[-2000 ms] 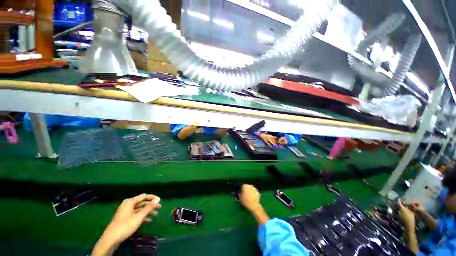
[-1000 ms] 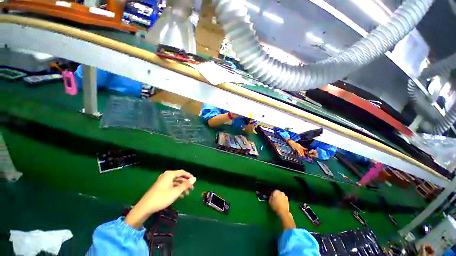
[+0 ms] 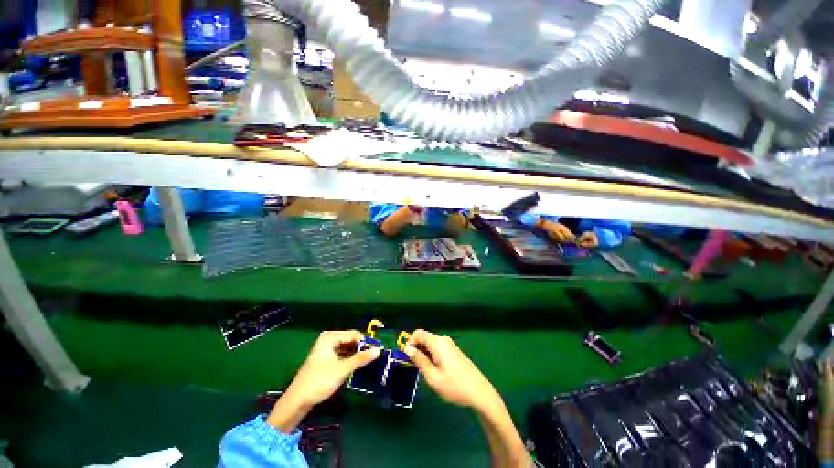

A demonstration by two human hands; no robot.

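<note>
My left hand [image 3: 322,367] holds a small dark screen module [image 3: 370,374] by its top edge, where an orange-yellow flex tab sticks up. My right hand [image 3: 448,367] holds a second dark screen module [image 3: 402,383] with a similar flex tab. The two screens hang side by side over the green bench, their lower parts very close or overlapping; whether they touch I cannot tell. Dark phone housings [image 3: 322,445] lie below my left forearm, partly hidden by it.
A black glossy blister tray [image 3: 640,416] lies at the right. A handset [image 3: 602,347] lies on the green belt. A dark pale-edged piece [image 3: 255,326] lies at the left. A white cloth [image 3: 146,459] is at the bottom left. The white shelf beam [image 3: 366,187] crosses ahead. Other workers' hands [image 3: 567,232] show beyond.
My hands have come together, each now with a screen module. The handset that lay between them is no longer visible. The camera view has tilted and shifted.
</note>
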